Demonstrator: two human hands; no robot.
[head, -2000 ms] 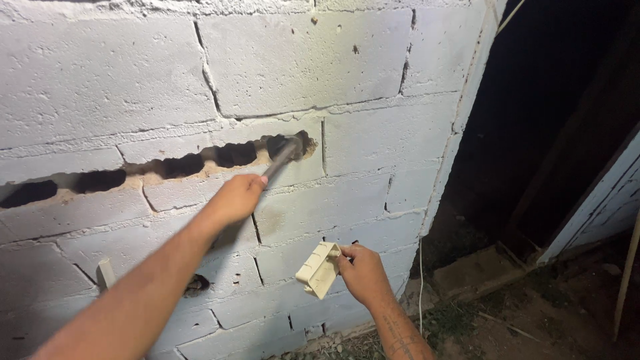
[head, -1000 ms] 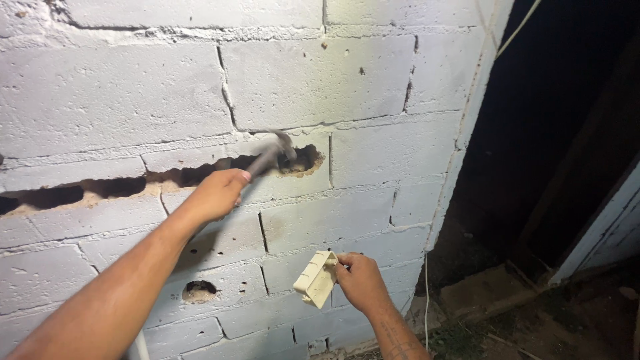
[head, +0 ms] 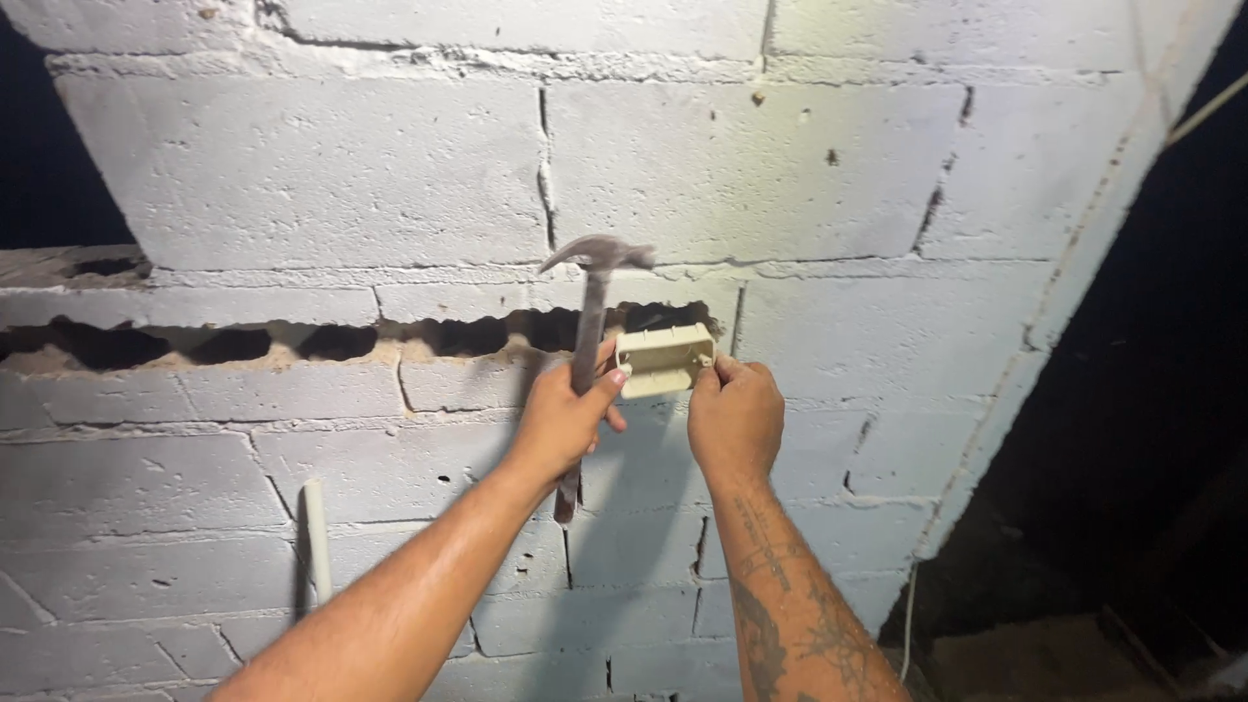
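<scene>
My left hand (head: pixel 565 414) grips the handle of a claw hammer (head: pixel 591 331), whose head points up against the wall; its fingertips also touch the left end of a cream plastic electrical box (head: pixel 667 363). My right hand (head: pixel 736 414) pinches the right end of that box. The box lies level, its open side toward me, just below the right end of a rough horizontal channel (head: pixel 468 336) cut in the painted block wall (head: pixel 624 175). Dark hollow cells of the blocks show inside the channel. Whether the box touches the wall, I cannot tell.
A pale pipe (head: pixel 317 541) stands at the wall, lower left. The wall's right edge (head: pixel 1024 361) runs down at a slant beside a dark area. A thin white cable (head: pixel 910 624) hangs near the bottom of that edge. At the far left is a dark opening (head: pixel 58 166).
The hammer was at the channel's right end and now stands upright in my left hand. My right hand has raised the box from lower on the wall to the channel, where both hands meet it.
</scene>
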